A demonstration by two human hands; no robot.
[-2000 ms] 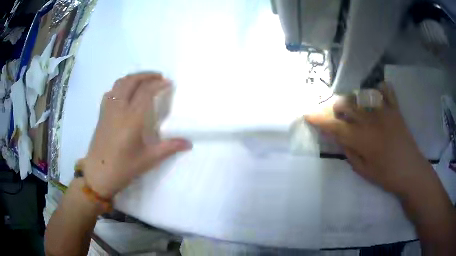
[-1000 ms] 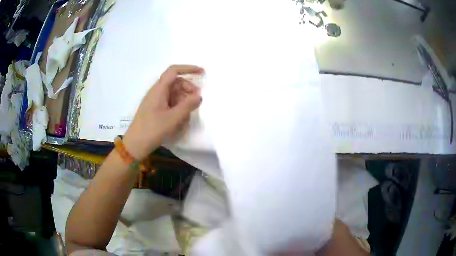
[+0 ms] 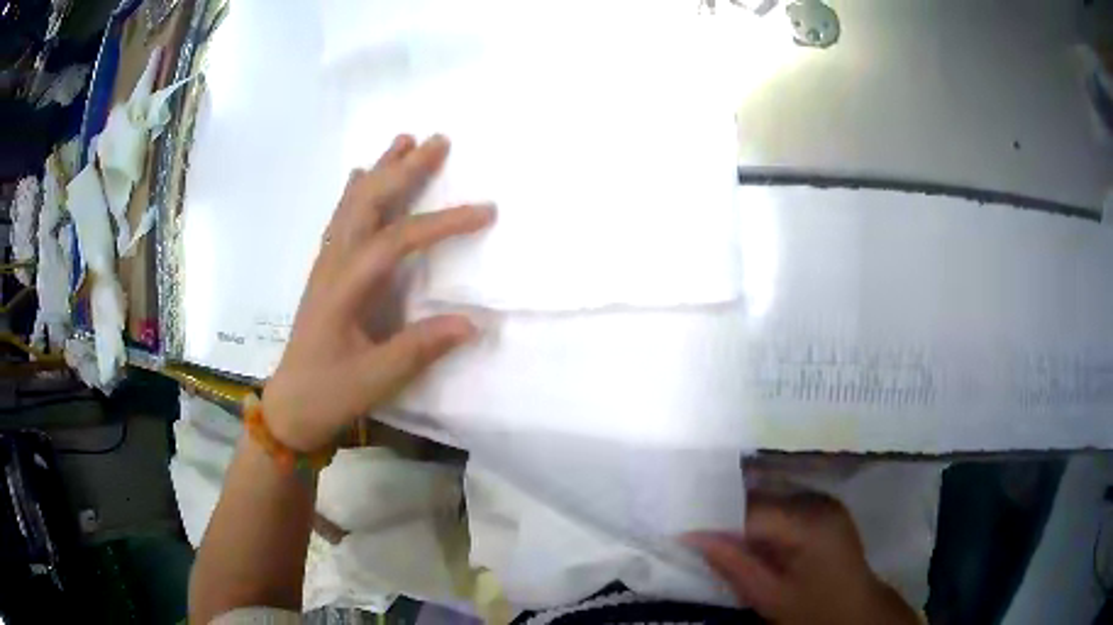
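Note:
A white fabric piece (image 3: 586, 232) lies on the white table and hangs over its front edge towards my lap. An edge line runs across it near the middle of the view. My left hand (image 3: 378, 269) is at its left side, fingers spread, fingertips at the fabric's left part. My right hand (image 3: 781, 556) is low at the table's front, with fingers at the hanging part of the fabric; whether it pinches the cloth is hard to tell. Glare hides the upper part of the fabric.
The grey machine bed (image 3: 928, 98) is at upper right, with a round metal fitting (image 3: 812, 22) at its left. Faint ruler marks (image 3: 842, 376) run along the table front. White scraps (image 3: 122, 159) hang at far left. More white cloth (image 3: 397, 513) lies below the table edge.
The machine head seen earlier is out of view. My right hand has moved from the machine down to the table's front. The raised fabric now lies flatter, and my left hand has opened from its pinch.

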